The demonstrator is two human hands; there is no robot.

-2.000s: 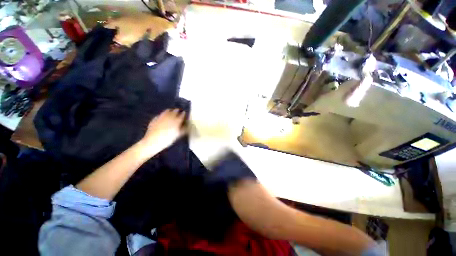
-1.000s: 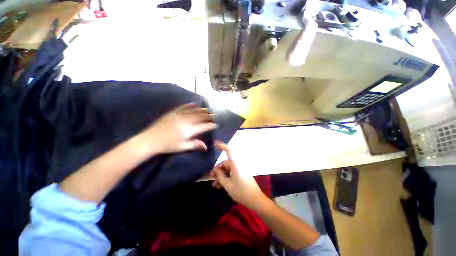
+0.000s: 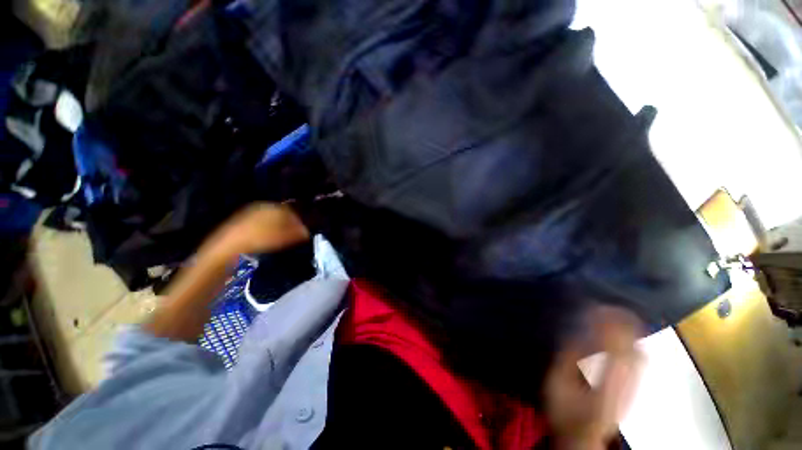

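A large dark garment [image 3: 492, 167] spreads from the top of the view over the table and down to the lap. Its right corner lies by the sewing machine's needle area [image 3: 734, 264], under a bright light. My left hand [image 3: 264, 227] is blurred at the garment's lower left side, above the crate, its fingertips lost against dark cloth. My right hand [image 3: 602, 365] is blurred at the garment's lower right edge; its grip is unclear.
A blue crate [image 3: 226, 323] stands at my left side. Piles of dark cloth [image 3: 167, 149] lie at the upper left. Red cloth [image 3: 396, 334] is on the lap. The yellowish machine bed [image 3: 747, 365] and pale table [image 3: 686, 387] are at the right.
The view has swung left, so the machine is now at the right edge. My left hand has left the cloth by the needle and is down at the left side. My hands are farther apart.
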